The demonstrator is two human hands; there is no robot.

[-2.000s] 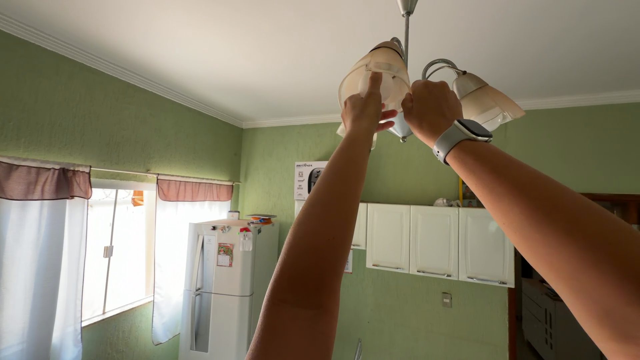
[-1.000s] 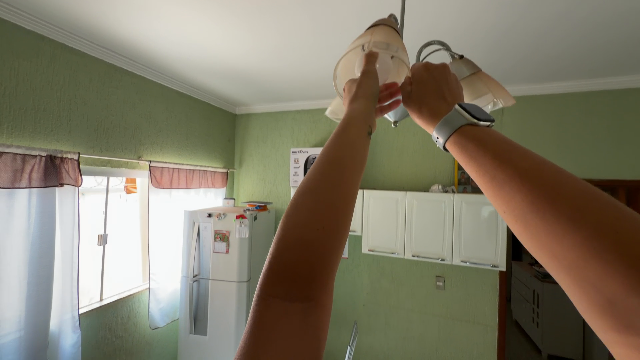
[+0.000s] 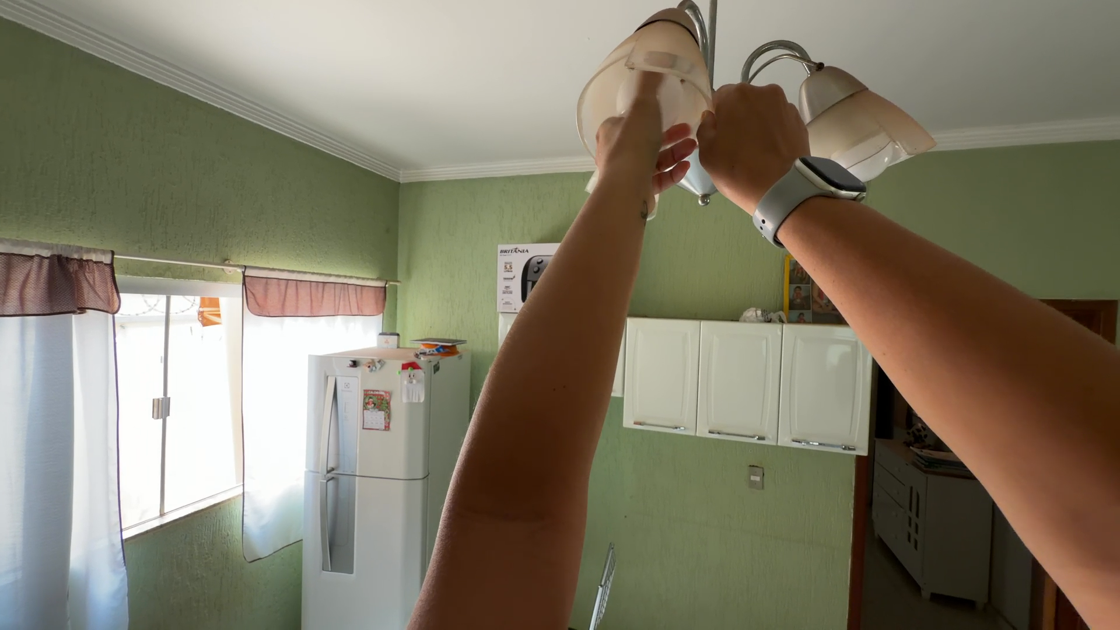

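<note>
My left hand [image 3: 643, 136] reaches up into the open mouth of a frosted glass lampshade [image 3: 604, 74] on a metal ceiling chandelier. A pale rounded light bulb [image 3: 672, 98] shows dimly inside, beside my raised finger; whether my fingertips grip it is hidden. The other fingers are spread below the rim. At the shade's right edge, my right hand [image 3: 754, 140] is closed, its fingertips at the rim, wearing a smartwatch [image 3: 809, 188] on the wrist. Farther right hangs a second glass shade [image 3: 862, 122] with a clear bulb [image 3: 871, 162], from a curved metal arm [image 3: 779, 51].
The chandelier's rod [image 3: 712, 35] and pointed lower hub [image 3: 700, 179] are close to both hands. Beyond stand a white refrigerator [image 3: 376, 525], white wall cabinets [image 3: 739, 381] and a boxed appliance [image 3: 525, 271]. A curtained window [image 3: 179, 402] is at left, a doorway at right.
Both hands stay at the same lampshade. My left hand's raised finger has shifted slightly within the shade. The view has moved a little.
</note>
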